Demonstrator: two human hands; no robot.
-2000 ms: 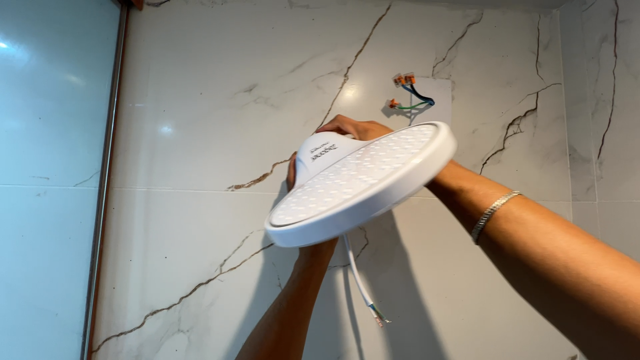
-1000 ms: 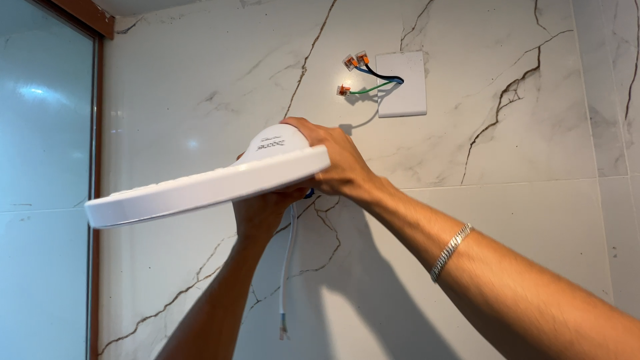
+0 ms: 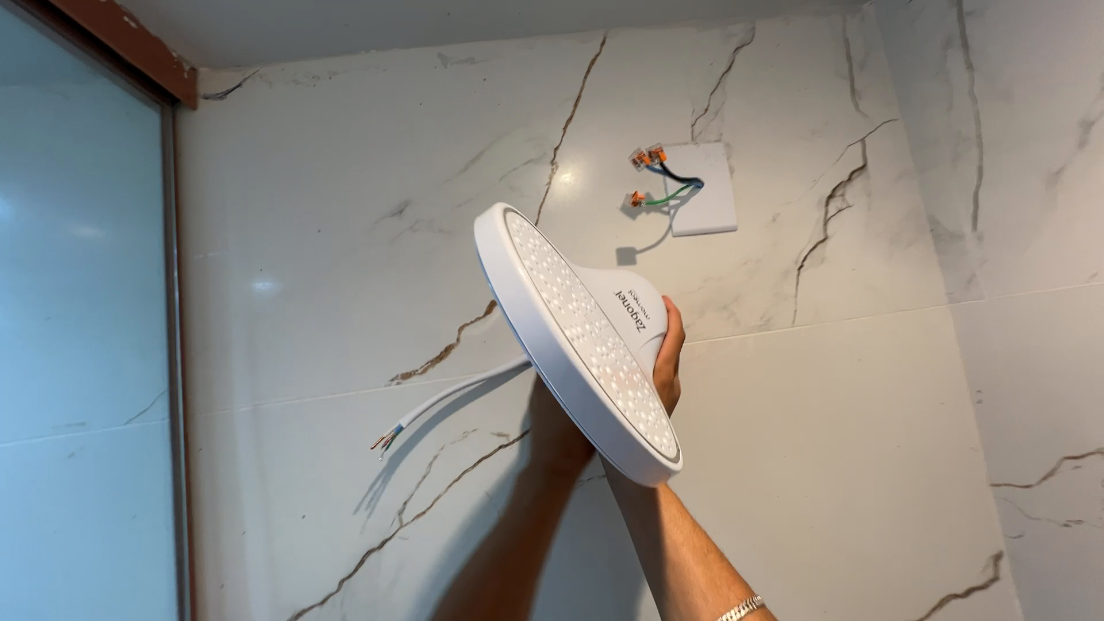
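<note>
A white electric shower head (image 3: 595, 336) is held up before the wall, tilted, its round nozzle face turned partly toward me. My right hand (image 3: 670, 354), with a bracelet on that wrist, grips the body's right side. Behind the disc my left hand (image 3: 556, 414) holds the unit from below; its fingers are mostly hidden. A white cable (image 3: 461, 388) sticks out to the left, ending in bare stranded wires. Above right, dark and green wires come through a white cover plate (image 3: 714, 194), tipped with orange lever wire connectors (image 3: 647, 157).
Marble-look wall tiles (image 3: 345, 259) with brown veins stand behind. A frosted glass panel (image 3: 82, 302) in a metal frame is at the left, below a reddish-brown beam (image 3: 142, 39). The ceiling (image 3: 431, 21) runs along the top.
The shower head has turned from nearly edge-on and level to steeply tilted, showing its nozzle face. Its cable, hanging down before, now points left. Both hands have moved with it.
</note>
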